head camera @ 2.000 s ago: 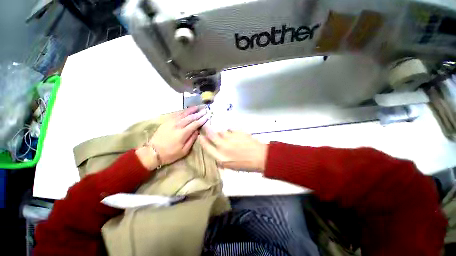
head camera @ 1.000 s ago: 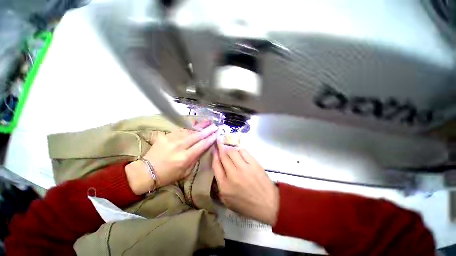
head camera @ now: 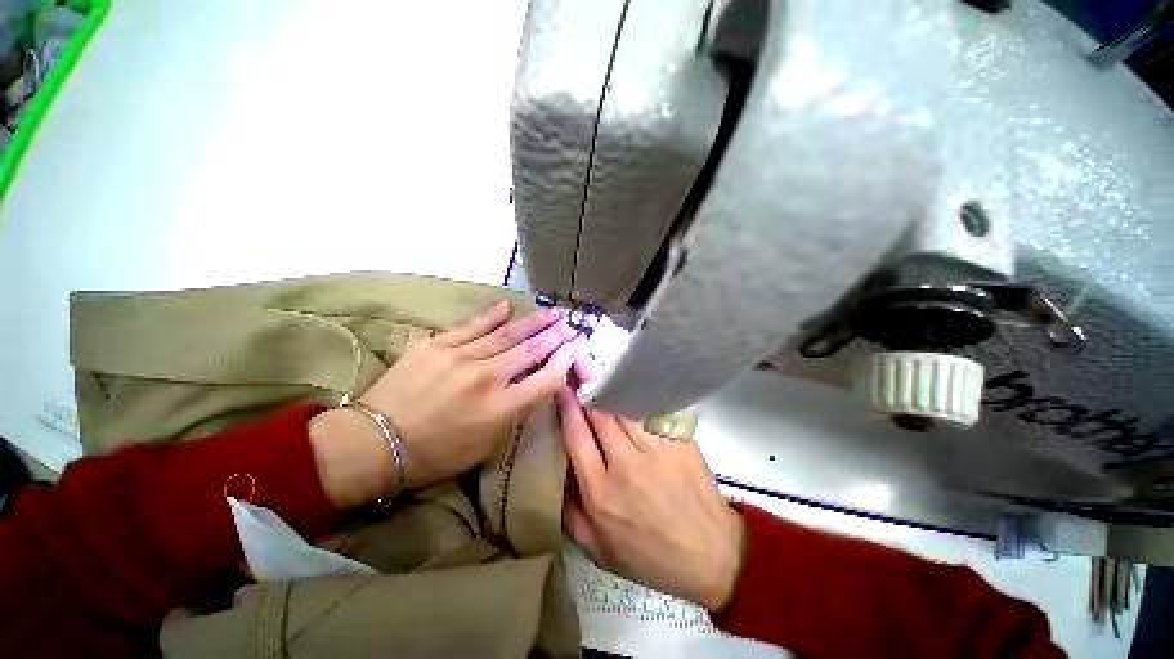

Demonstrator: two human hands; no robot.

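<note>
Khaki trousers (head camera: 219, 328) lie bunched on the white table, left of and below the machine head (head camera: 824, 155). My left hand (head camera: 451, 406) lies on the cloth, palm down, fingers stretched towards the lit needle area (head camera: 603, 341). My right hand (head camera: 657, 502) is just right of it, fingertips at the cloth edge below the light, the thumb side against the khaki. The fingertips of both hands nearly meet. The needle and presser foot are mostly hidden by the head and the glare. A white pocket bag (head camera: 290, 543) sticks out of the khaki beside my left sleeve.
The ribbed white tension dial (head camera: 924, 389) is on the head front. A small pale knob (head camera: 672, 422) shows behind my right hand. A green basket rim (head camera: 49, 97) is at the upper left. A printed ruler (head camera: 644, 603) runs along the table's front edge. Narrow strips (head camera: 1110, 592) are at the lower right.
The view has moved much closer to the machine head, which now fills the upper right. Both hands remain on the khaki at the needle area, with little visible change in their hold.
</note>
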